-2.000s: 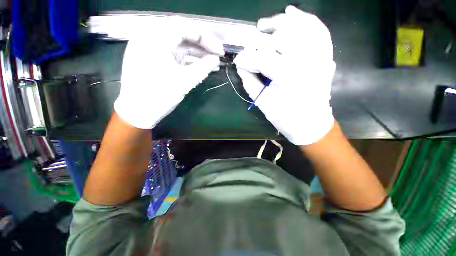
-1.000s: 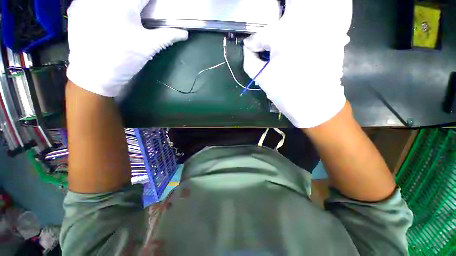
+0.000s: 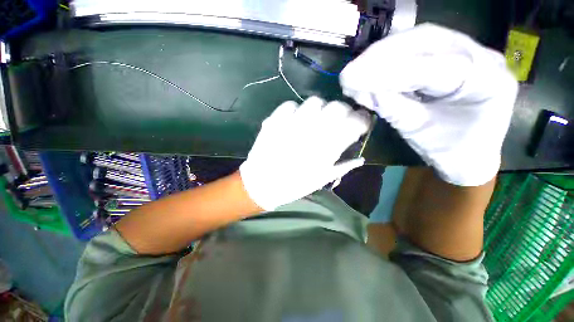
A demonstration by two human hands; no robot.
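Note:
A silver motor unit assembly (image 3: 220, 17) lies along the back of the green mat, its black end at the right. A white lead wire (image 3: 281, 61) hangs from its front edge, and a blue lead wire (image 3: 316, 66) runs from beside it towards my right hand. My white-gloved left hand (image 3: 308, 148) is near the mat's front edge, its fingertips at a thin yellowish piece (image 3: 367, 137); whether they grip it is unclear. My white-gloved right hand (image 3: 434, 94) is just right of it, fingers curled, its fingertips hidden. Thin solder wire (image 3: 165, 80) curves across the mat at left.
The yellow sponge (image 3: 522, 54) is at back right, with a dark object (image 3: 549, 133) nearer the edge. A blue bin (image 3: 22, 17) is at back left. Blue crates (image 3: 69, 195) with silver bars are lower left, a green mesh basket (image 3: 535, 239) lower right.
My left hand has left the assembly and come right and down to the mat's front edge. My right hand has moved right, off the assembly. The solder wire at left now shows.

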